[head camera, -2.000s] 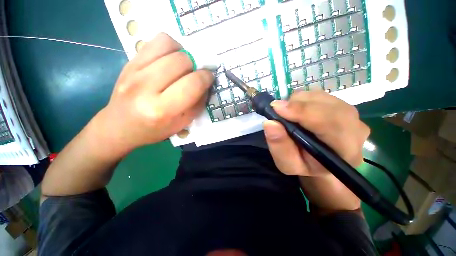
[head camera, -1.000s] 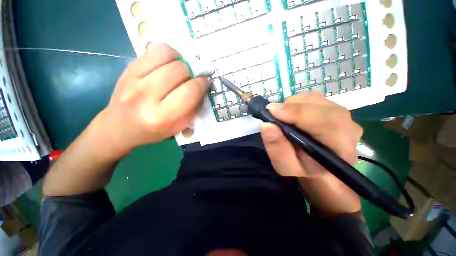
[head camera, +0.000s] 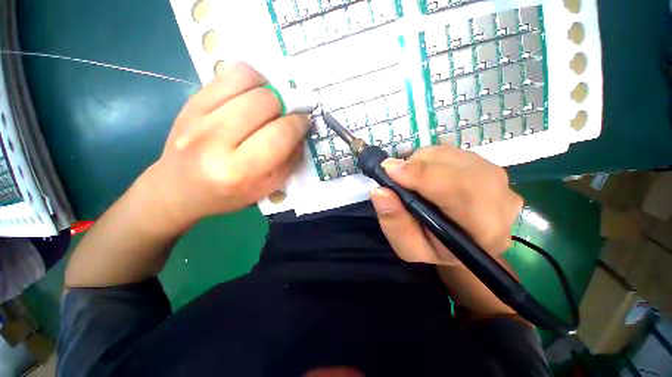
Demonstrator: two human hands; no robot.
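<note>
My left hand [head camera: 228,140], bare with a green band on one finger, is closed on the thin solder wire [head camera: 110,66], which runs in from the left edge. The wire's short end shows at the fingertips, over the lower left circuit board panel [head camera: 379,129]. My right hand [head camera: 449,202] holds the black soldering iron [head camera: 449,232] like a pen. Its tip points up and left, close to the wire end; whether they touch I cannot tell. The white carrier tray [head camera: 442,166] lies tilted under both hands and holds several green-edged panels.
Another white tray [head camera: 33,210] stands at the left edge, with a red object [head camera: 81,227] beside it. The dark green table top [head camera: 103,110] lies under the trays. Cardboard boxes [head camera: 626,243] are at the lower right, beyond the shiny green floor. The iron's black cord [head camera: 564,283] loops at right.
The tray has shifted slightly right in the view since the first frame. My right hand and the iron's rear end have moved left; the tip stays near the left fingertips.
</note>
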